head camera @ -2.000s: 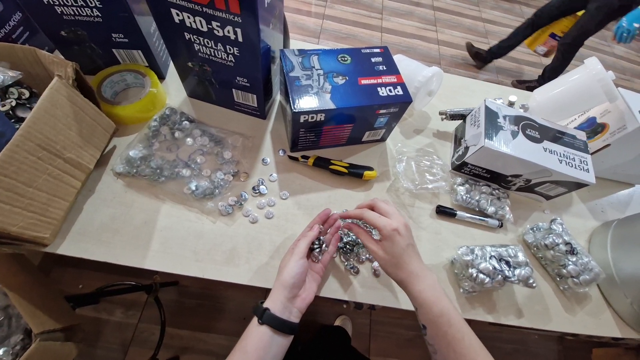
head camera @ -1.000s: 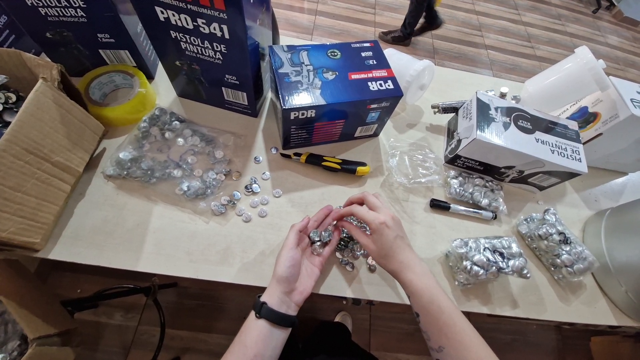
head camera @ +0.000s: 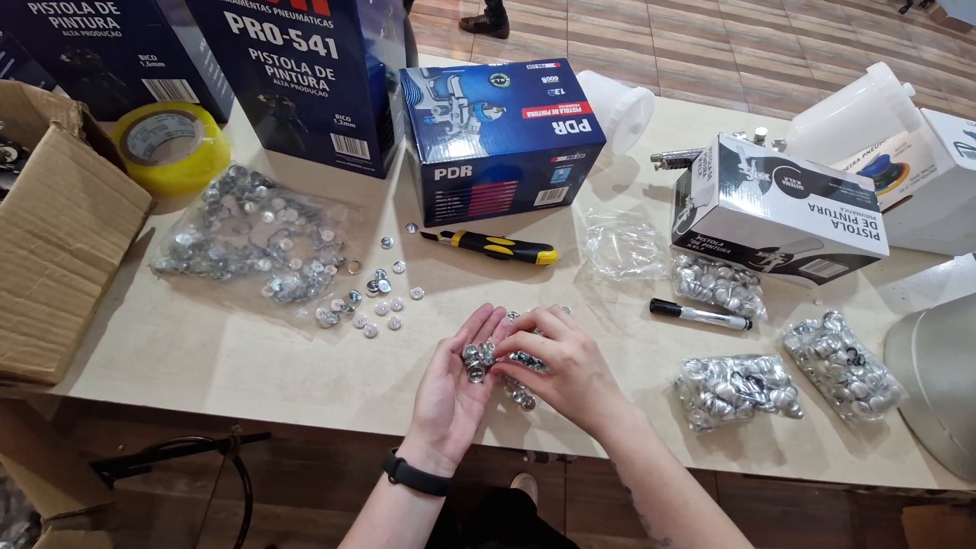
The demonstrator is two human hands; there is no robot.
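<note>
My left hand (head camera: pixel 457 389), palm up above the table's front part, cups several small shiny metal caps (head camera: pixel 477 361). Over its palm, my right hand (head camera: pixel 560 366) has thumb and fingertips bent toward those caps; whether it pinches one cannot be made out. Beneath and behind my right hand lies a pile of similar metal caps (head camera: pixel 521 396), partly hidden. Loose round metal pieces (head camera: pixel 383 308) are scattered to the left, beside an open clear plastic bag of them (head camera: pixel 252 236). Filled clear bags (head camera: pixel 736 390) of metal caps rest at the right, some with black marks.
A yellow-and-black utility knife (head camera: pixel 496 248) lies before a blue spray gun box (head camera: pixel 503 145). A marker (head camera: pixel 700 313) and a crumpled clear bag (head camera: pixel 625 244) are near a white-and-black box (head camera: pixel 785 198). Yellow tape (head camera: pixel 171 145) and a cardboard box (head camera: pixel 69 252) stand left. Behind, a person's leg shows.
The person walking behind the table has moved away, with only a lower leg and shoe showing now. My hands stay together over the pile, the left still cupping metal caps.
</note>
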